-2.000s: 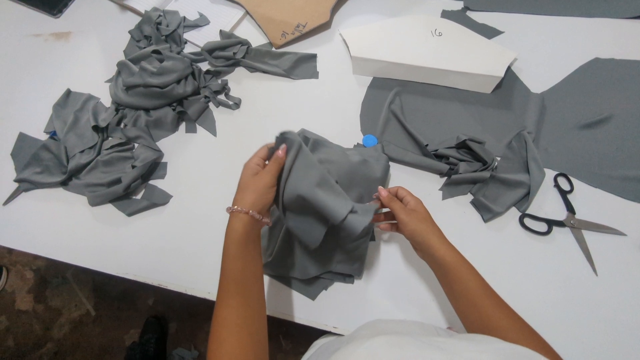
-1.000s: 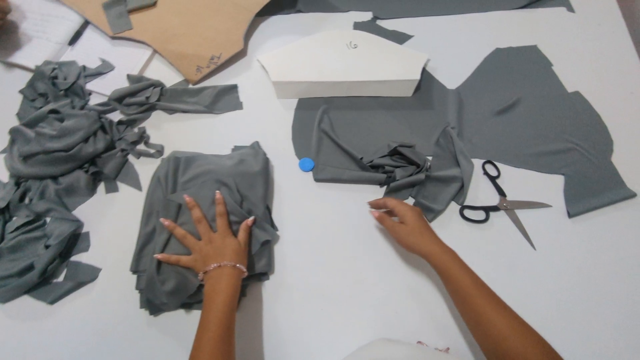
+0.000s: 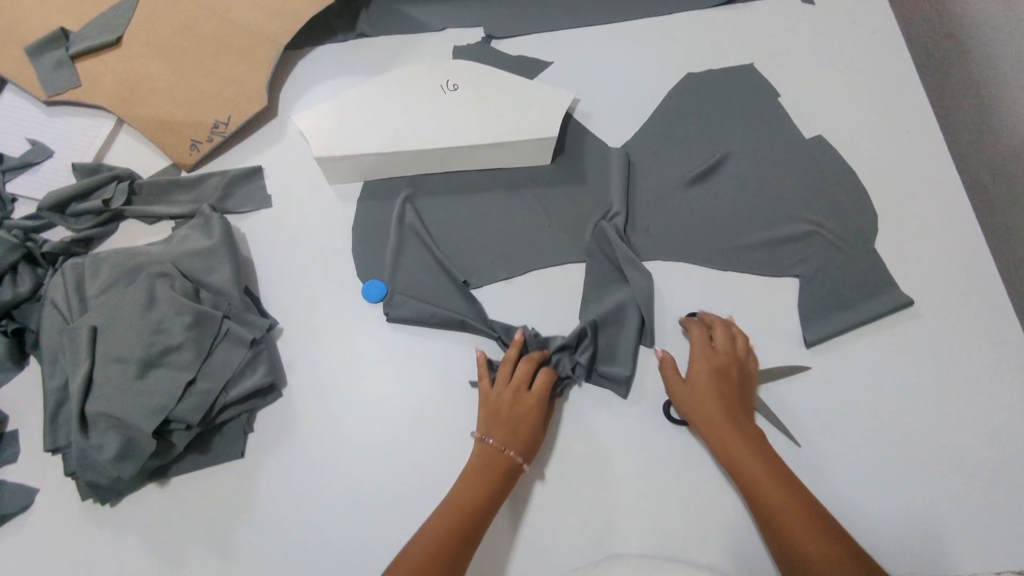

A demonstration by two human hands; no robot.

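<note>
My left hand (image 3: 518,392) is closed on a bunched strip of grey fabric (image 3: 572,360) that trails off the large flat grey fabric piece (image 3: 744,184). Over the scissors (image 3: 774,400) lies my right hand (image 3: 716,376), its fingers and thumb apart; it hides most of their black handles, and whether it touches them I cannot tell. The scissor blades stand apart, pointing right. Beside the fabric's lower left corner is a blue disc (image 3: 374,291). A white pattern piece (image 3: 440,120) with writing rests on the upper left of the flat fabric.
A stack of folded grey fabric (image 3: 152,360) lies at left on the white table (image 3: 336,480), with tangled grey scraps (image 3: 24,248) beyond it. At the upper left are a brown card pattern (image 3: 184,56) and lined paper (image 3: 60,132). More grey cloth (image 3: 544,16) runs along the top.
My left hand has left the stack of grey fabric and come onto the bunched strip. My right hand has moved over the scissors' handles, which lay uncovered before.
</note>
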